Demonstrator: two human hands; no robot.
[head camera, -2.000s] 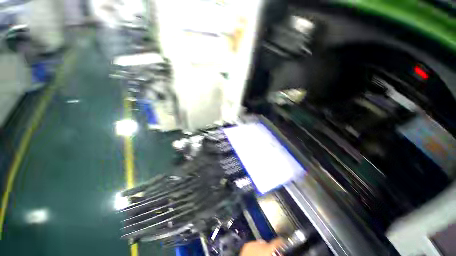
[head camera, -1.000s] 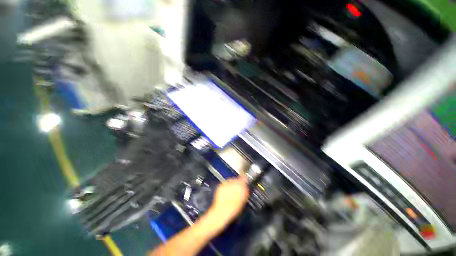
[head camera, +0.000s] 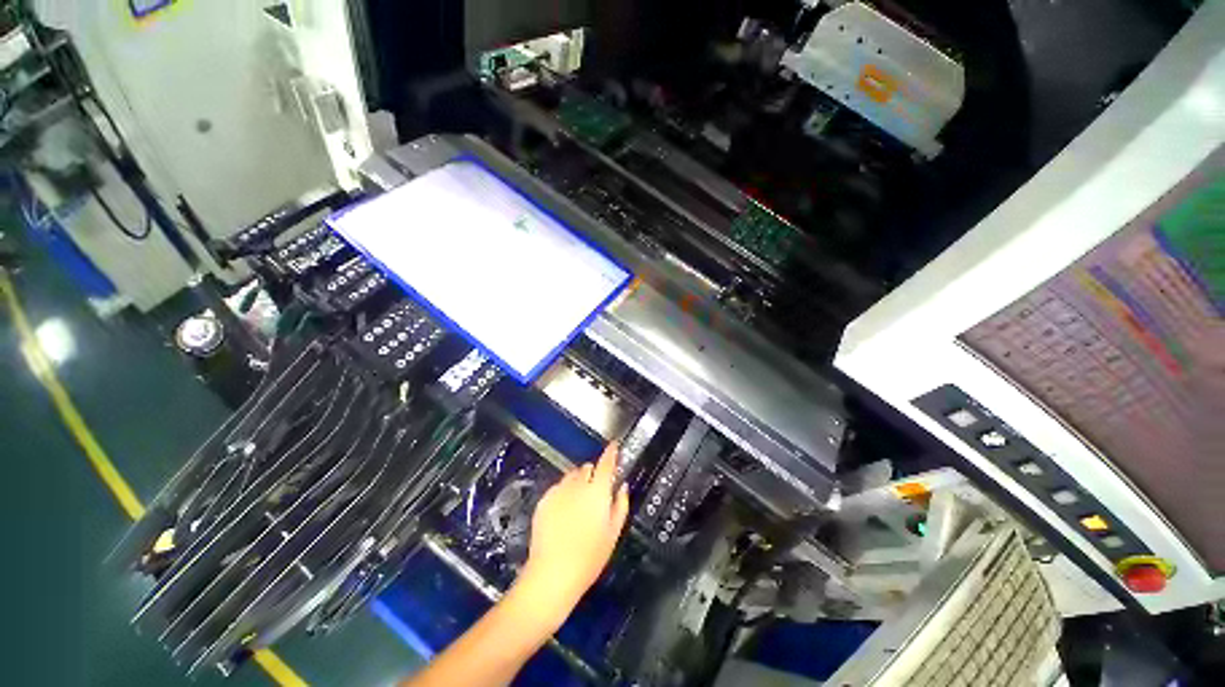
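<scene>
My left hand (head camera: 571, 530) is bare and reaches in from the bottom edge. Its fingertips are at the near end of a dark tape feeder (head camera: 649, 436) in the feeder bank. The fingers partly hide the contact, so I cannot tell whether they grip it or only touch it. A white document sheet in a blue-edged sleeve (head camera: 484, 262) lies on the feeders just beyond the hand. More tape feeders (head camera: 390, 336) sit side by side to the left. My right hand is not in view.
A white-framed operator monitor (head camera: 1102, 403) with a red emergency stop button (head camera: 1143, 576) stands at right. A beige keyboard (head camera: 978, 624) is below it. The machine's dark interior holds a pale placement head (head camera: 880, 74). Dark carrier strips (head camera: 282, 523) fan out at lower left, above the green floor.
The view has swung right and down and become sharper. My left hand, barely visible at first, now shows with its forearm at the feeder bank. The monitor and keyboard show more fully.
</scene>
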